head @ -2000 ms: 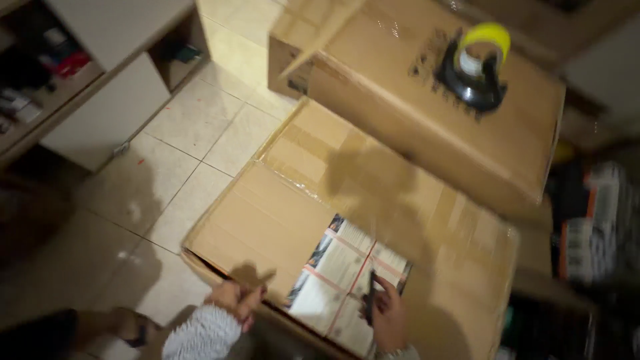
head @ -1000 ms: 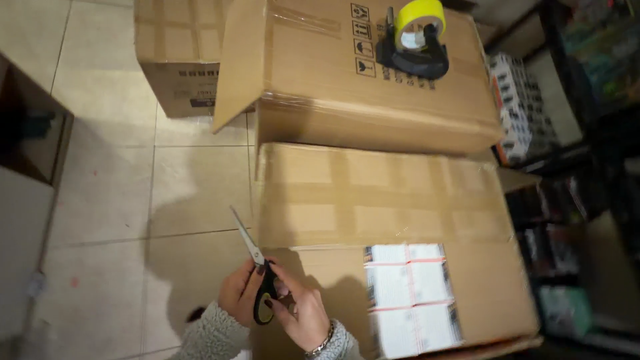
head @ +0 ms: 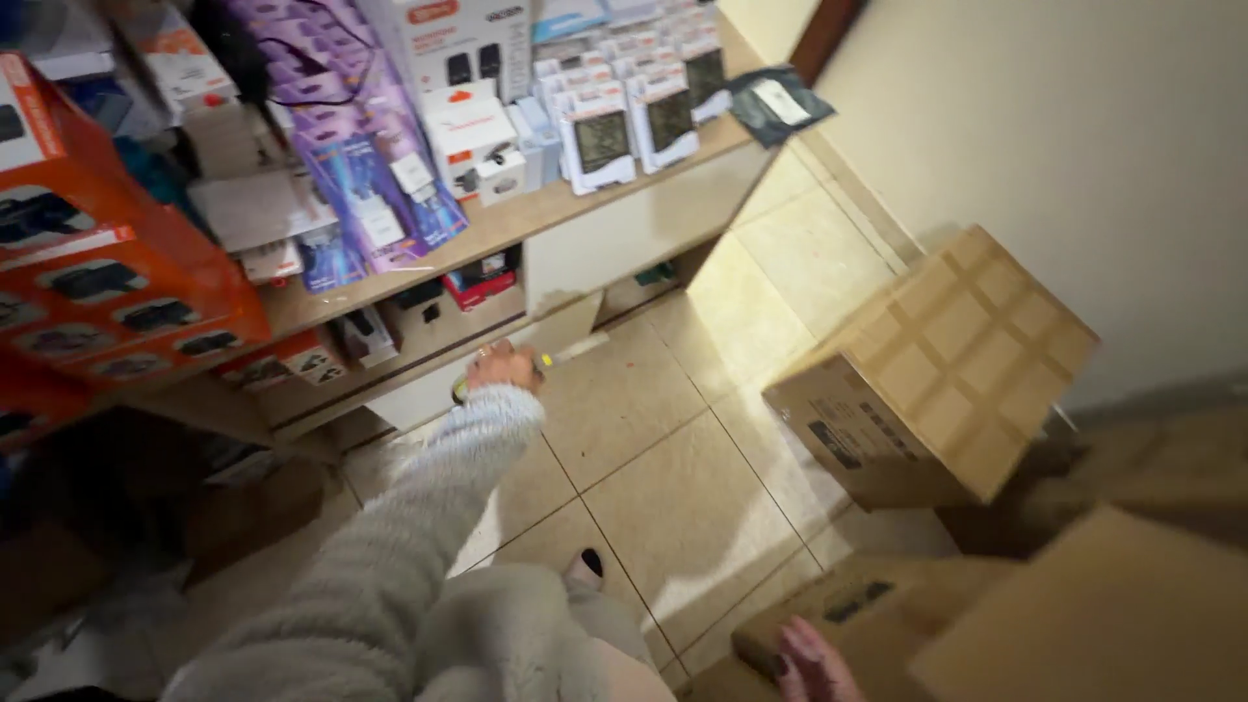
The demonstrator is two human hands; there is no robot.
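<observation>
My left hand (head: 505, 366) reaches out in a pale grey knit sleeve, low in front of the shelf unit and above the tiled floor. It is closed on a slim tool with yellow parts, which looks like scissors (head: 548, 361); the fingers hide most of it. At the bottom edge, the fingers of my right hand (head: 814, 663) show beside a cardboard box (head: 877, 609), blurred and partly out of view. Whether they touch the box or hold anything cannot be told.
A taped cardboard carton (head: 960, 361) stands on the floor near the wall. The shelf unit (head: 634, 219) bears packaged goods, with orange boxes (head: 136, 283) at left and a dark plastic packet (head: 778, 102) at its right end. An open carton flap (head: 1092, 614) juts in at lower right.
The view has swung far left, to the shelf unit. My hands, close together at the scissors one second ago, are now far apart, the left one stretched out. The strapped white bundle has left the view.
</observation>
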